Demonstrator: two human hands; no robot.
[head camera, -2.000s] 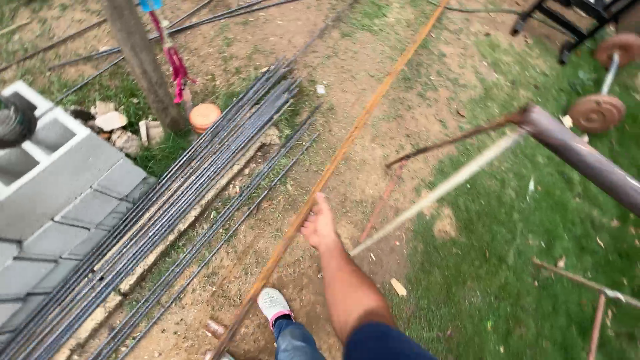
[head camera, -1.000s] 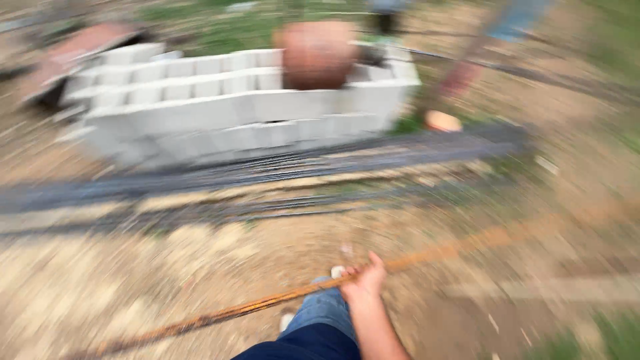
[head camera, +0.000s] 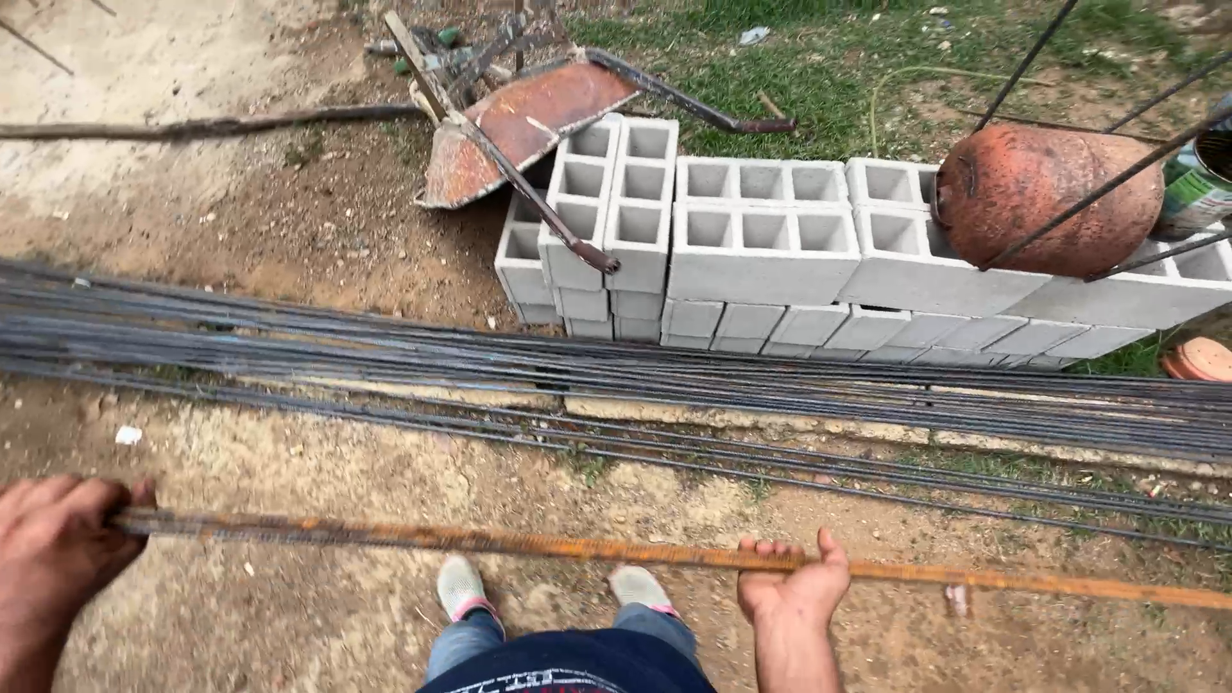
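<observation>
A bundle of rusty steel rebar (head camera: 577, 549) lies across in front of my body, roughly level. My left hand (head camera: 72, 539), at the left edge, is closed around its near end. Farther right, my right hand (head camera: 794, 582) holds the same rebar from below, palm up, with the thumb raised beside it. The rebar runs on past that hand and out of view at the right. Beyond it, a long pile of dark steel rebar (head camera: 674, 380) lies on the ground, apart from the rusty bars.
Stacked grey concrete blocks (head camera: 760, 260) stand behind the dark pile. A rusty wheelbarrow (head camera: 529, 120) leans at their left end. On top at the right rests a rusty metal tank (head camera: 1059, 197), with thin rods slanting across it. An orange round pot (head camera: 1198, 361) sits at the far right.
The view has swung left, along the dark pile and blocks. My left hand has come into view, gripping the rusty rebar; earlier only my right hand was seen on it.
</observation>
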